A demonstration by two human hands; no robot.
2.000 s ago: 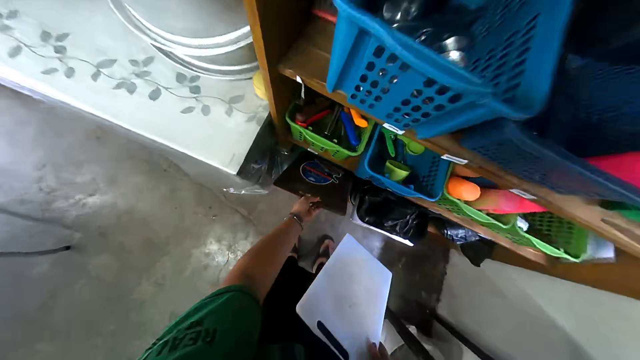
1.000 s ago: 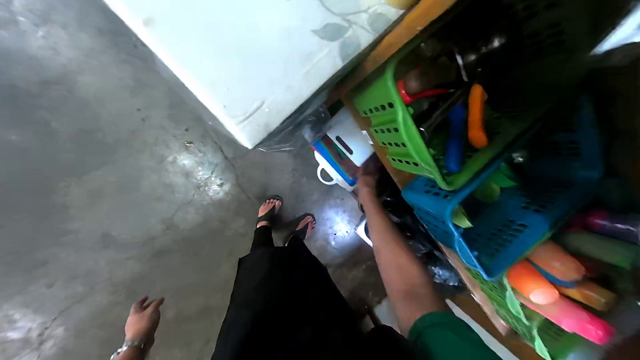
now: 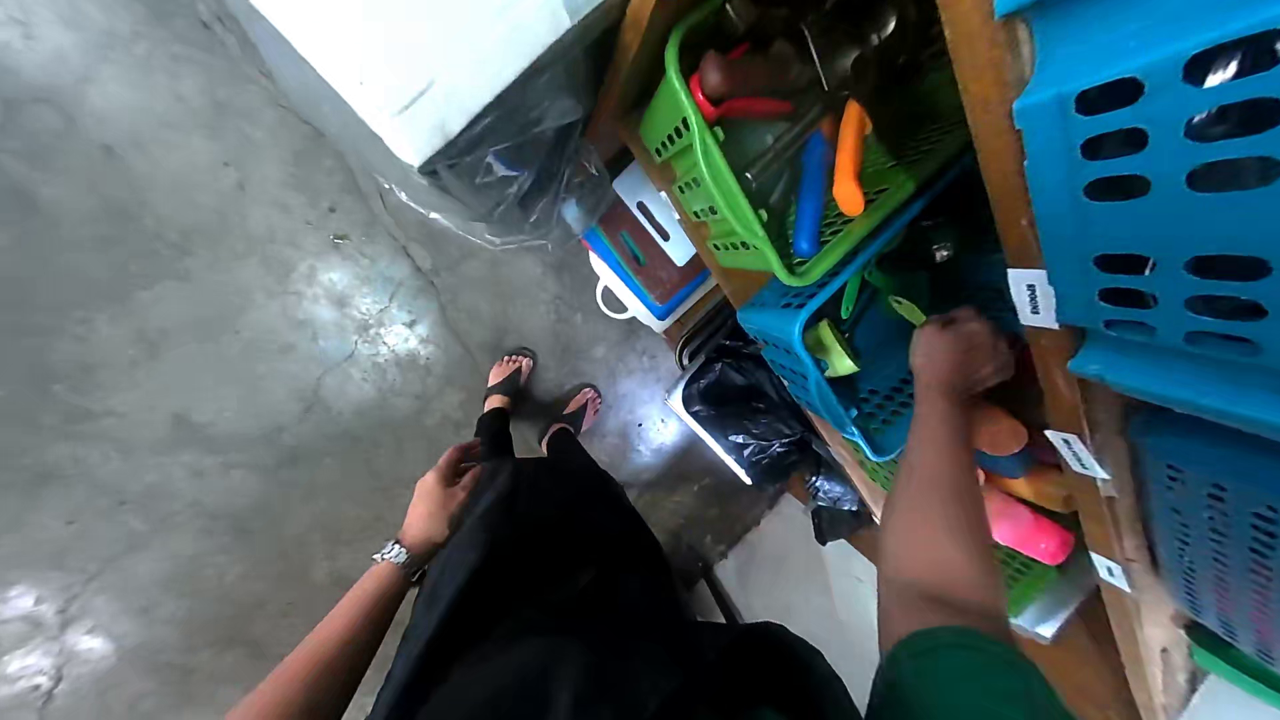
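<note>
My right hand [image 3: 960, 352] reaches into the blue plastic basket [image 3: 778, 335] on the wooden shelf, its fingers curled by a light green handle [image 3: 907, 310]; whether it grips that handle is unclear. A yellow-green plastic utensil [image 3: 831, 349] lies in the same basket. Beside it, a green plastic basket [image 3: 735, 190] holds an orange-handled tool [image 3: 851, 158], a blue-handled tool [image 3: 811, 195] and red handles [image 3: 745, 106]. My left hand [image 3: 440, 500], with a metal watch on the wrist, hangs next to my thigh, holding nothing, its fingers loosely bent.
Larger blue baskets [image 3: 1160, 200] stand on the shelf above. Cutting boards [image 3: 650, 250] stand upright beside the lower shelf. A bin lined with a black plastic bag [image 3: 745, 405] is below the baskets. Another basket holds a pink item [image 3: 1028, 525]. A white box-like surface [image 3: 430, 60] juts over the concrete floor.
My right hand has moved from the cutting boards into the blue basket. The white board held two seconds ago is no longer in my hand. My left hand has come closer to my thigh.
</note>
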